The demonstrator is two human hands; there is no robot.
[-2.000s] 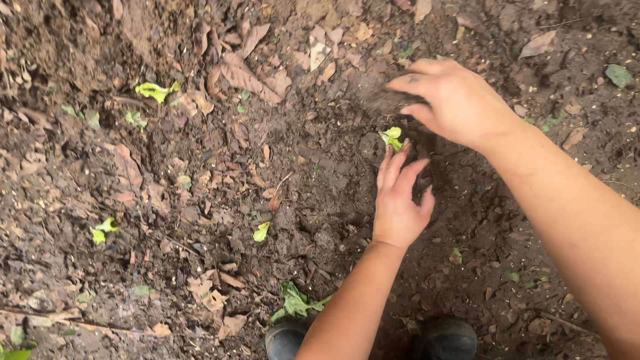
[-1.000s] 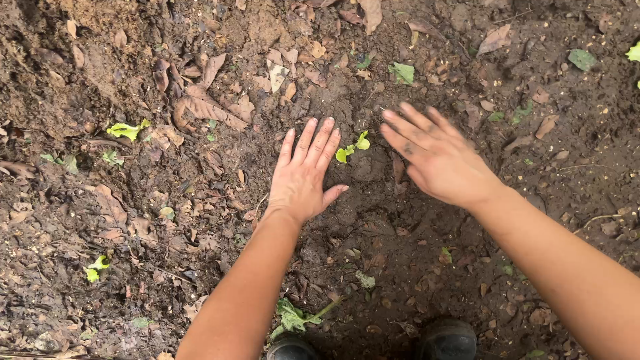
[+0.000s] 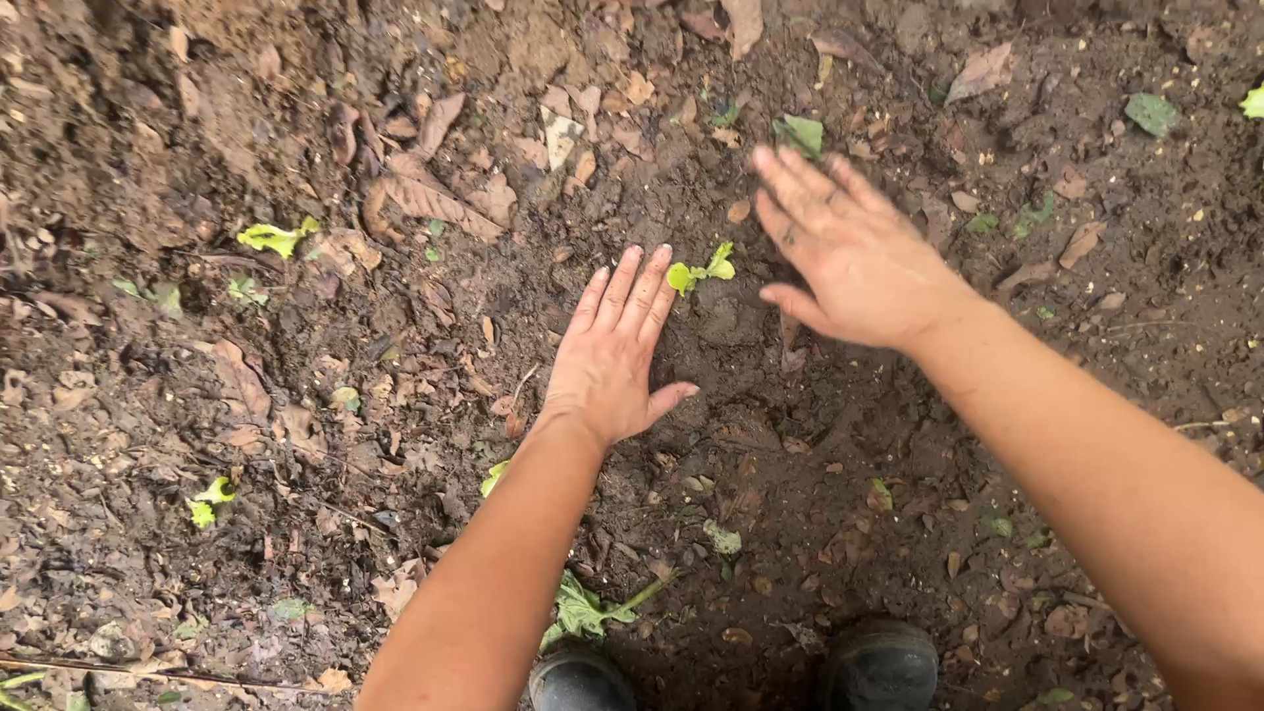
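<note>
A small light-green seedling point(image 3: 699, 270) stands in dark moist soil point(image 3: 726, 331) near the middle of the head view. My left hand point(image 3: 622, 346) lies palm down on the soil just left of it, fingers nearly together, thumb out to the right, its fingertips close to the leaves. My right hand point(image 3: 849, 247), slightly blurred, is to the right of the seedling, palm down with thumb apart and soil on its fingers. Neither hand holds anything. Whether the right palm touches the ground I cannot tell.
More light-green seedlings grow at left point(image 3: 276, 237) and lower left point(image 3: 209, 502); one point(image 3: 494, 478) is partly behind my left forearm. A wilted green leaf point(image 3: 583, 607) lies near the dark boots point(image 3: 879, 667) at the bottom. Dry brown leaves point(image 3: 430, 197) litter the soil.
Two seconds ago my left fingers were curled beside the seedling; now that hand lies flat at its left. My right hand has moved up and outward since one second ago.
</note>
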